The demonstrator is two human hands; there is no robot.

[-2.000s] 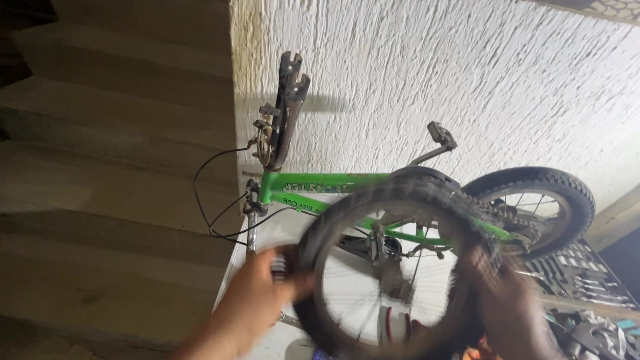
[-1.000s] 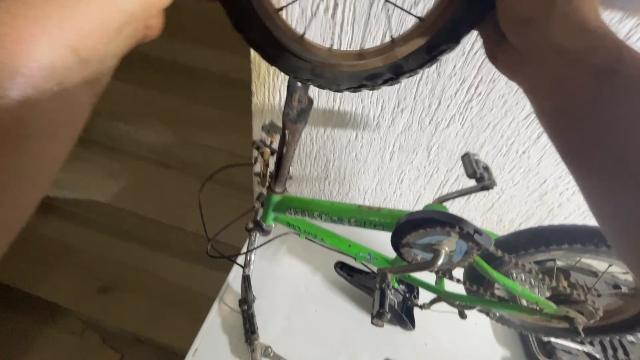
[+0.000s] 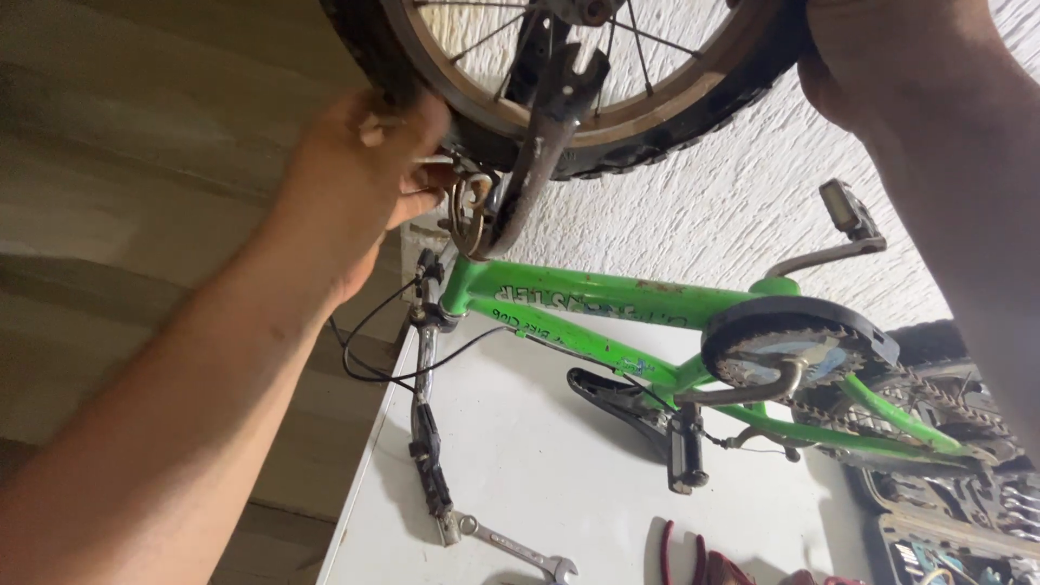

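Observation:
A small bicycle wheel (image 3: 650,150) with a knobby black tyre is at the top, partly between the blades of the fork (image 3: 536,154). My left hand (image 3: 390,154) is at the tyre's left side, its fingers at the rusty brake caliper (image 3: 470,207); its exact hold is blurred. My right hand (image 3: 853,65) grips the tyre's right side. The green bicycle frame (image 3: 601,292) stands upside down below, with its handlebar (image 3: 426,366), black saddle (image 3: 617,406), chainring (image 3: 772,349) and pedals in view. The wheel's axle is near the fork's open slotted end.
A combination wrench (image 3: 520,548) lies on the white tabletop (image 3: 520,439) by the handlebar end. An opened tool case (image 3: 934,520) with wrenches is at the lower right, near a dark red item (image 3: 723,569). Behind is a rough white wall (image 3: 731,219); steps (image 3: 162,203) are at left.
The wheel has moved from in front of the frame up to the fork, and now sits partly between its blades. My left hand has come to the brake caliper area.

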